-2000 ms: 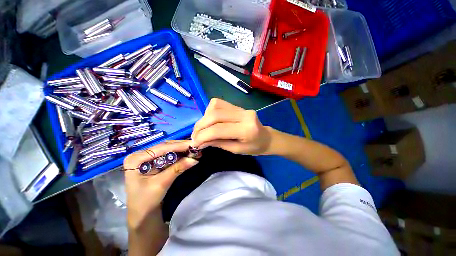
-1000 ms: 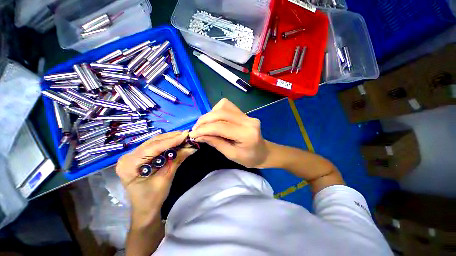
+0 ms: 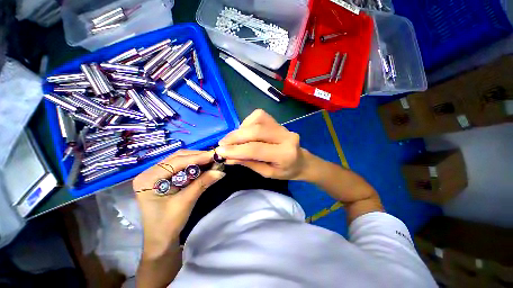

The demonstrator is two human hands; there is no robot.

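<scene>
My left hand (image 3: 169, 191) is closed around several metal cylinders (image 3: 179, 178). Three dark round ends with pale centres face up from the fist, and thin wires stick out beside them. Another cylinder end (image 3: 218, 158) shows between my left thumb and index finger. My right hand (image 3: 264, 147) has its thumb and fingertips pinched at that end; what exactly they pinch is hidden. Behind the hands, the blue tray (image 3: 229, 107) holds a large pile of silver cylinders (image 3: 147, 107), some with red wires.
White tweezers (image 3: 250, 77) lie on the dark green bench. Behind are a clear box (image 3: 247, 49) of white parts, a red bin (image 3: 351, 93) with some cylinders, and clear boxes left (image 3: 76, 31) and right (image 3: 413, 62). A scale (image 3: 35, 183) is at left. Cartons (image 3: 436, 174) stand right.
The hands stay together at the same cylinder end, with small shifts of the fingers. The left fist has tilted slightly. The whole view has shifted a little.
</scene>
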